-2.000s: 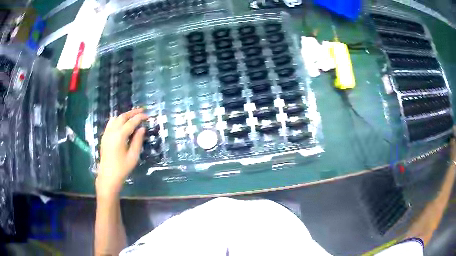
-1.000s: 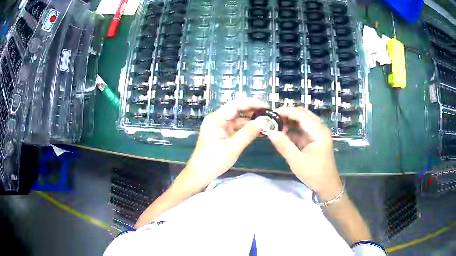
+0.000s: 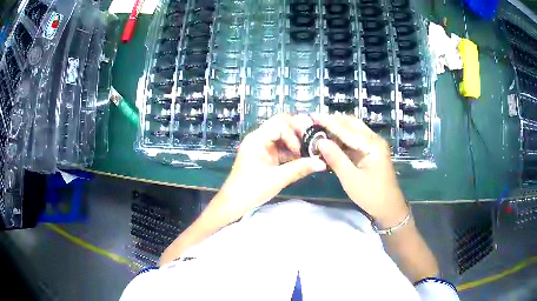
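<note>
A round black part (image 3: pixel 312 140) with a silver-white centre is held in my fingertips above the front edge of the blister tray. My left hand (image 3: pixel 268 153) holds it from the left, with the thumb below it. My right hand (image 3: pixel 359 161) holds it from the right, with the thumb against its pale centre. The clear blister tray (image 3: pixel 194 157) lies behind my hands. Black parts fill its right columns and much of its left columns. Some middle pockets show no black part. My hands hide part of its front rows.
Stacked clear trays (image 3: pixel 68 111) stand at the left. A red marker (image 3: pixel 131 24) and a green-and-white marker (image 3: pixel 125 107) lie beside the tray. At the right are a white tissue (image 3: pixel 443 50), a yellow item (image 3: pixel 469 69), a black cable (image 3: pixel 471 132) and another parts tray (image 3: pixel 527 111).
Since two seconds ago, my left hand has left the tray's left side and my right hand has joined it at the part. Since one second ago, the part has turned slightly in my fingers.
</note>
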